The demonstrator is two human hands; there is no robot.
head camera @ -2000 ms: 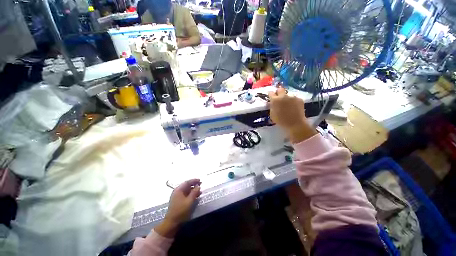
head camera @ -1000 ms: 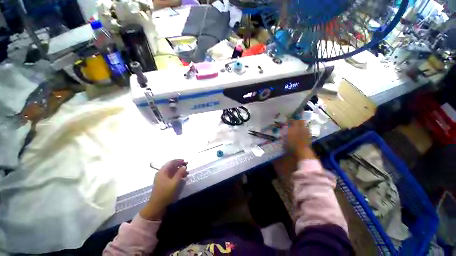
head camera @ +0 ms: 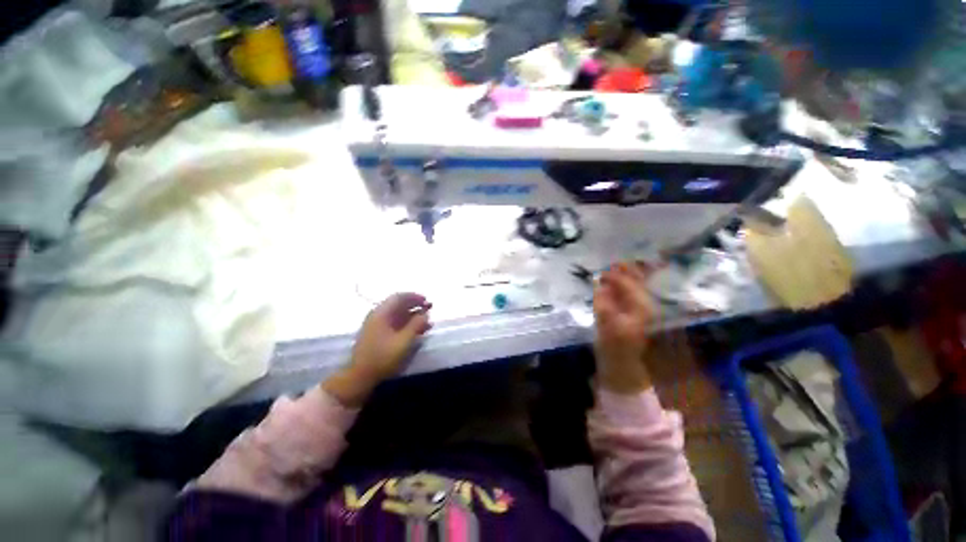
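The picture is blurred. My left hand rests at the table's front edge, left of the teal bobbin; thumb and fingers are close together, with a tiny dark spot at the tips that I cannot make out. My right hand is over the front edge with bent fingers, just right of the dark pointed snips; whether it holds anything is unclear. The white sewing machine stands behind both hands, with black looped handles under its arm. A thin line lies left of the bobbin.
Cream cloth covers the table's left side. White scraps and a tan flat piece lie at right. A blue basket with cloth stands low at right. A pink block sits on the machine; a blurred blue fan is behind.
My right hand came down from the machine's top to the tabletop, then moved slightly left beside the snips. My left hand stays near the front edge. The view has shifted.
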